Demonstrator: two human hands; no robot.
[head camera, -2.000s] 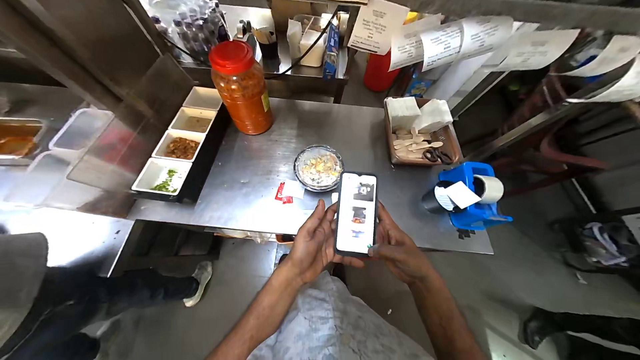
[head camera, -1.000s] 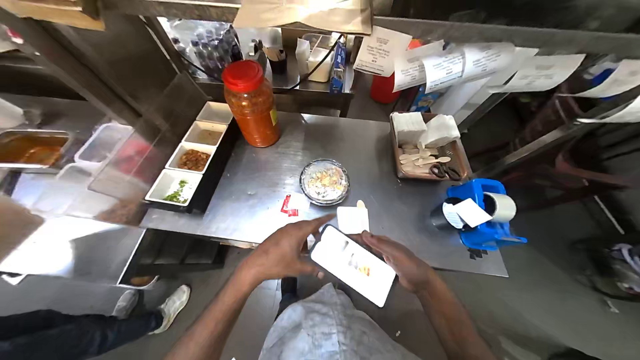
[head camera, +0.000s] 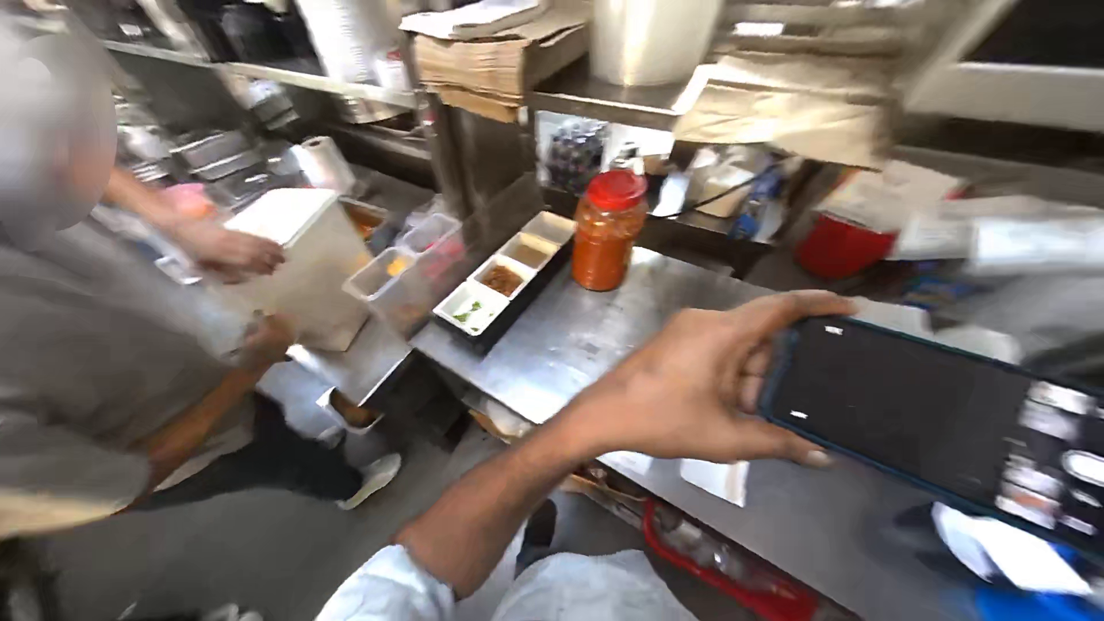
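Note:
My left hand (head camera: 716, 384) grips one end of a dark-cased smartphone (head camera: 897, 410), thumb below and fingers above, held sideways over the steel table (head camera: 517, 371). The phone's screen is mostly dark, with small pictures and a white round button near its right end, like a camera view. My right hand is out of the frame. Beyond my left wrist stands a red-lidded plastic jar (head camera: 608, 228) of orange-red contents. Left of it, a black rack (head camera: 496, 332) holds several white tubs, one with chopped greens. A white paper (head camera: 724, 479) lies below my left hand.
At the left a co-worker (head camera: 112, 345) stands beside a large white container (head camera: 297, 259) and clear plastic tubs (head camera: 405, 267). Brown paper bags (head camera: 470, 69) lie on the overhead shelf. A blue object (head camera: 1026, 604) is at the lower right, and a red basket (head camera: 733, 569) sits under the table.
The phone has been raised and turned sideways, and its screen has gone from a bright page to a dark one. My right hand has left the view. The view has swung left.

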